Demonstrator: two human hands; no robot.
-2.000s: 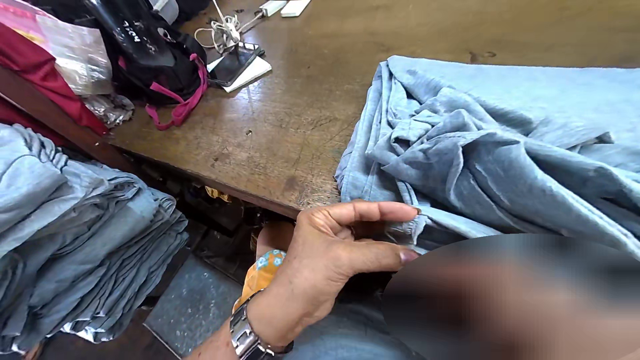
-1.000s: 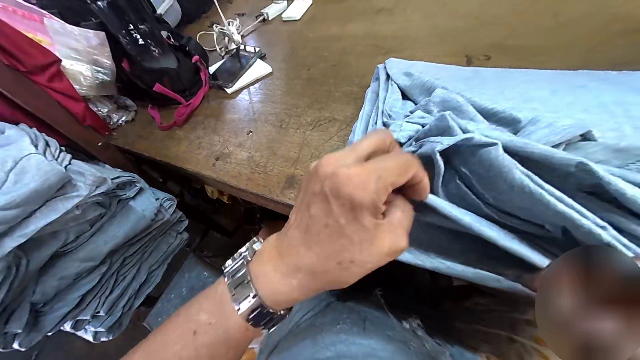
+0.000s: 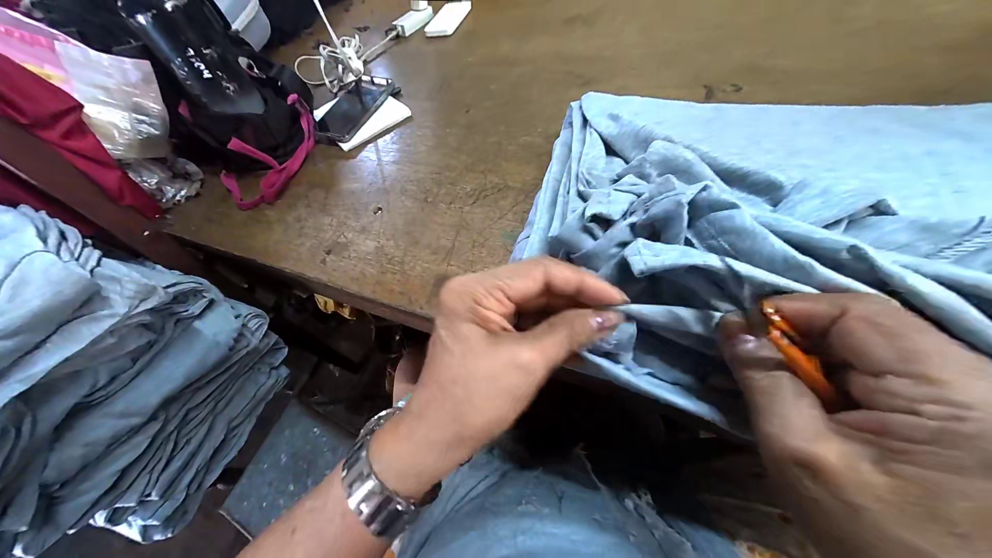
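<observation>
Light blue fabric (image 3: 775, 155) lies folded and bunched on the wooden table, its near edge hanging over the front. My left hand (image 3: 511, 364), with a metal-banded watch (image 3: 372, 480) on the wrist, pinches a fold of this fabric between thumb and forefinger. Close to its right, my right hand (image 3: 845, 395) holds a small orange-handled tool (image 3: 802, 360), perhaps thread snips, and its thumb and forefinger are at the same fold. The tool's dark tip is blurred against the cloth. More blue cloth (image 3: 558, 511) lies below the table edge, near my lap.
A tall stack of blue-grey cloth (image 3: 139, 387) stands at the left, below the table (image 3: 434, 194). On the table's far left are a black backpack (image 3: 232, 116) with pink straps, a smartphone (image 3: 356, 108) on white paper and a white cable (image 3: 341, 66). A plastic bag (image 3: 116, 101) lies beside them.
My left hand has turned from back upward to a fingertip pinch on the fold. My right hand, blurred at the lower right before, has come in close to the left with the orange-handled tool visible.
</observation>
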